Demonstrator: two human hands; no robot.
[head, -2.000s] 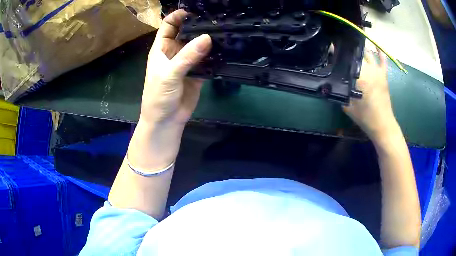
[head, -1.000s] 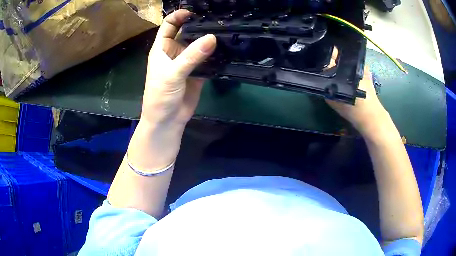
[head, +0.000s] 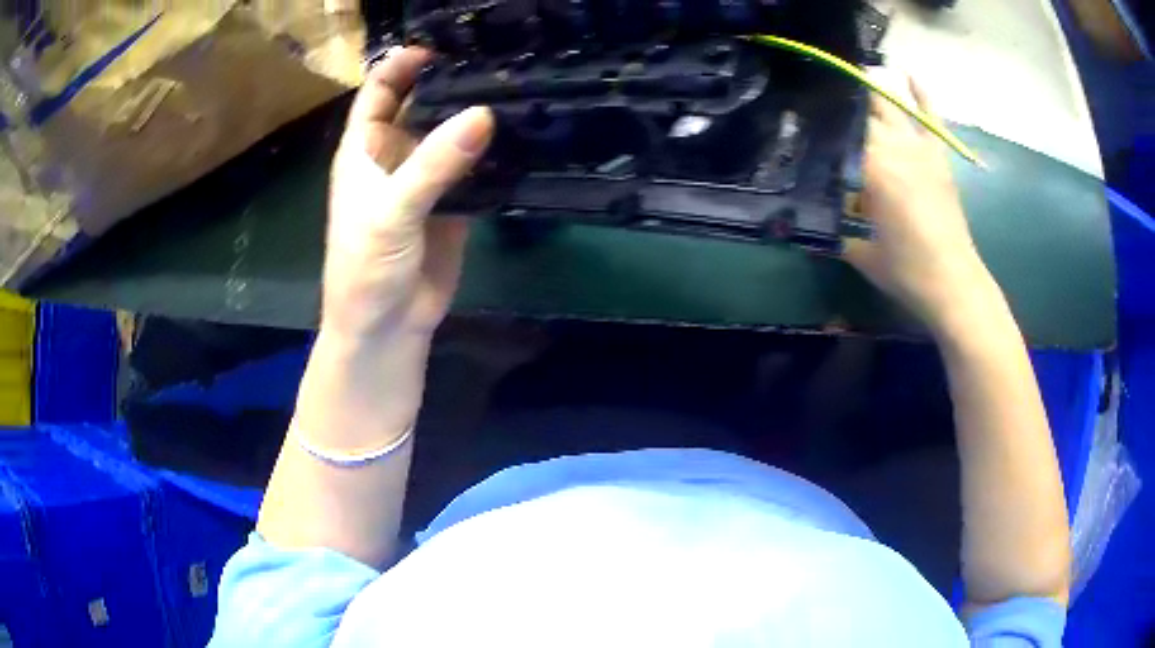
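A black socket panel housing (head: 633,209) is held above the dark green mat, its inner side facing me. A black ribbed inner contact carrier (head: 583,86) lies along it. A yellow-green earth wire (head: 874,86) trails from the right part and its free end points right. My left hand (head: 399,215) grips the left end, thumb on the inner side. My right hand (head: 909,209) is at the right end, its fingers partly hidden by the housing; I cannot tell how firmly it holds. The top of the black parts is cut off by the picture's edge.
The dark green mat (head: 608,285) covers the bench's front edge over a pale tabletop (head: 1001,76). A crumpled brown paper sack (head: 215,114) stands at the left. Blue bins (head: 108,532) and a yellow bin (head: 15,361) are at the lower left. A clear plastic liner (head: 1104,506) shows at the right.
The housing and both hands have shifted slightly left in the picture. My right hand's fingers, behind the housing's lower right a second ago, are now higher beside its right end.
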